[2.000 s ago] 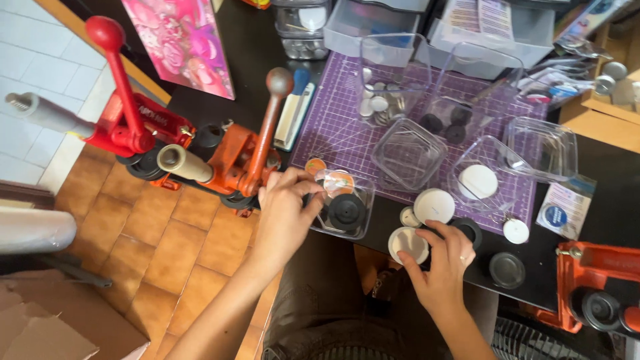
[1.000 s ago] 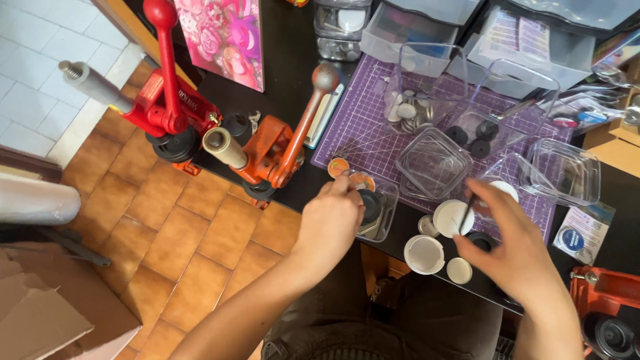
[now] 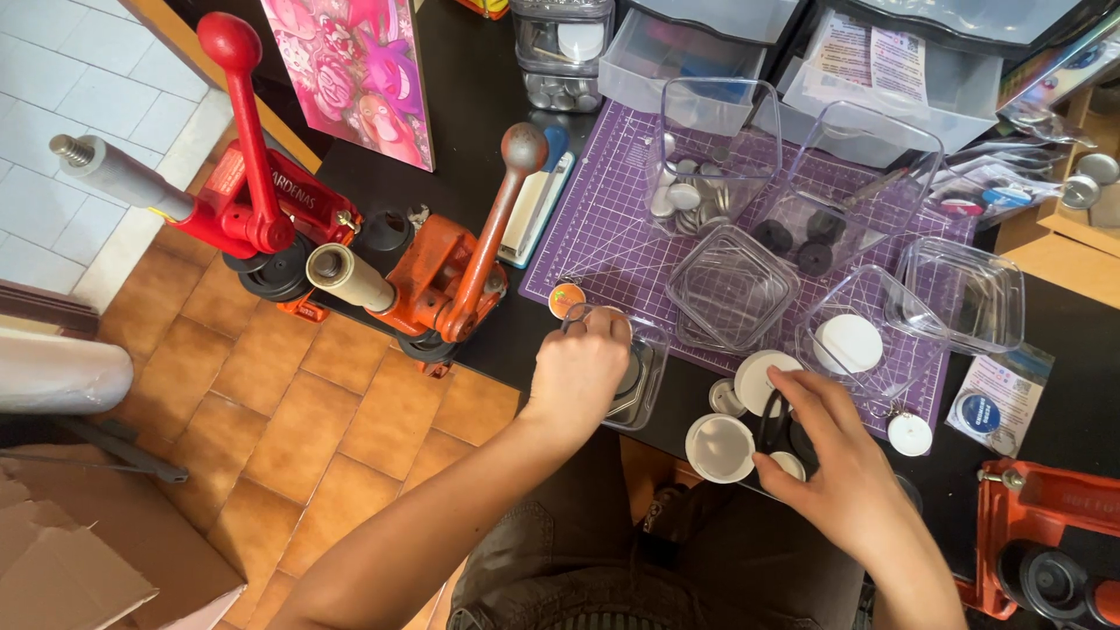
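My left hand (image 3: 582,367) is over the left side of a clear plastic tray (image 3: 652,385) at the table edge, its fingers curled; what they hold is hidden. A round orange keychain (image 3: 567,300) lies just above that hand. My right hand (image 3: 822,442) grips a black ring (image 3: 773,418) on edge between thumb and fingers. Around it are a white round disc (image 3: 759,378), a small white button part (image 3: 725,398) and an open white round container (image 3: 719,448). A white round piece (image 3: 847,343) is in a clear container farther right.
A red button press (image 3: 258,201) and an orange press (image 3: 437,280) stand at the left table edge, another press (image 3: 1041,534) at the lower right. Clear bins (image 3: 717,157) holding metal discs and black parts stand on the purple cutting mat (image 3: 604,210). A white-and-blue tool (image 3: 538,210) lies behind.
Two seconds ago my right hand was on a white round piece; now it holds the black ring. My left hand stays at the clear tray. The view has shifted somewhat.
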